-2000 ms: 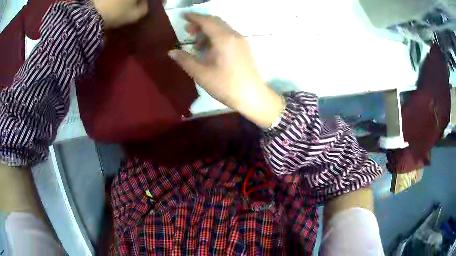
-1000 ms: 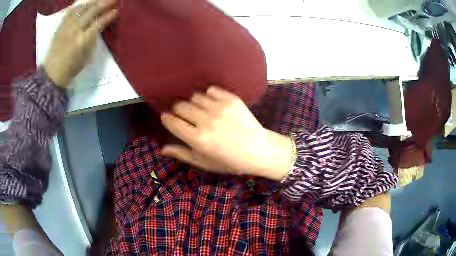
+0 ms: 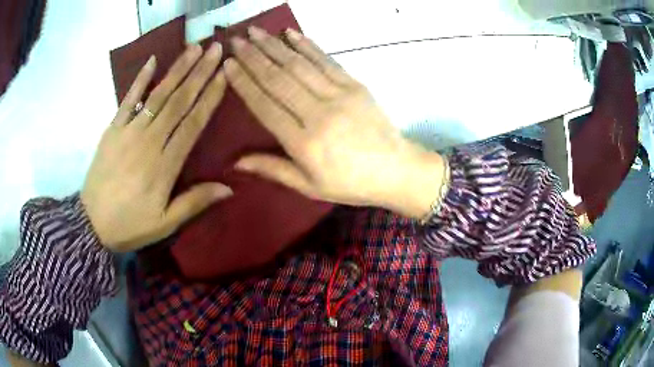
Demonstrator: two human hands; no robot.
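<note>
A dark red cut fabric panel (image 3: 237,215) lies on the white table's front edge and hangs over onto the lap. Its far end shows two straight-edged parts beyond my fingertips. My left hand (image 3: 154,158) lies flat on its left side, fingers spread, a ring on one finger. My right hand (image 3: 330,129) lies flat on its right side, fingers pointing up and left. The fingertips of both hands nearly meet near the panel's far end. Both hands press from above and do not grip. The cloth under the palms is hidden.
The white table (image 3: 459,79) spreads behind and to the right. The pale machine head (image 3: 574,8) is cut off at the top right. Red pieces (image 3: 606,143) hang at the far right beyond the table edge. More red cloth (image 3: 16,36) shows at the top left corner. A checked apron (image 3: 287,315) covers the lap.
The cloth has turned and moved nearer the wearer. My left hand has come down and right onto it. My right hand has moved up from the cloth's near edge to lie flat beside the left.
</note>
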